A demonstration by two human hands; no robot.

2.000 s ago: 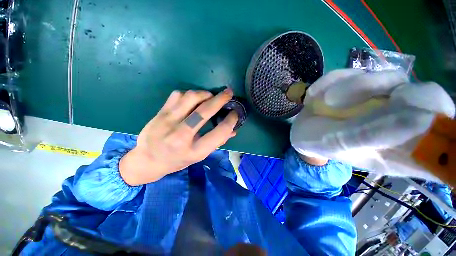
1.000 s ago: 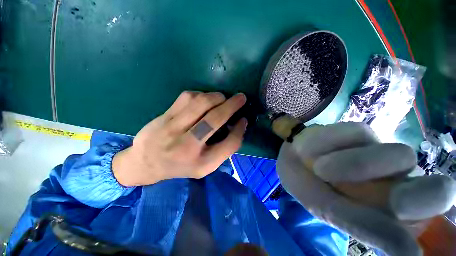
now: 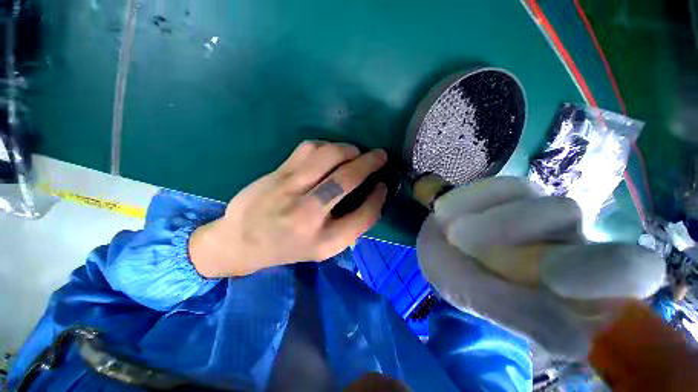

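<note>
My bare left hand, with a grey patch on one finger, holds a black round unit on the green mat between thumb and fingers; the unit is dark and mostly hidden. My right hand, in a white glove, is closed around the electric screwdriver, whose orange body shows at the lower right. Its tan nose points from the glove towards the unit. Whether the bit touches the unit cannot be told. The round screw dish, partly covered by black screws, stands just beyond the nose.
A clear plastic bag with black contents lies right of the dish. Clear plastic packaging is at the far left. A blue bin is below the bench edge. Red and white lines cross the mat at the upper right.
The screwdriver nose has moved from over the dish to its near left side, close to the left hand. The left hand still holds the unit. The camera view has shifted slightly.
</note>
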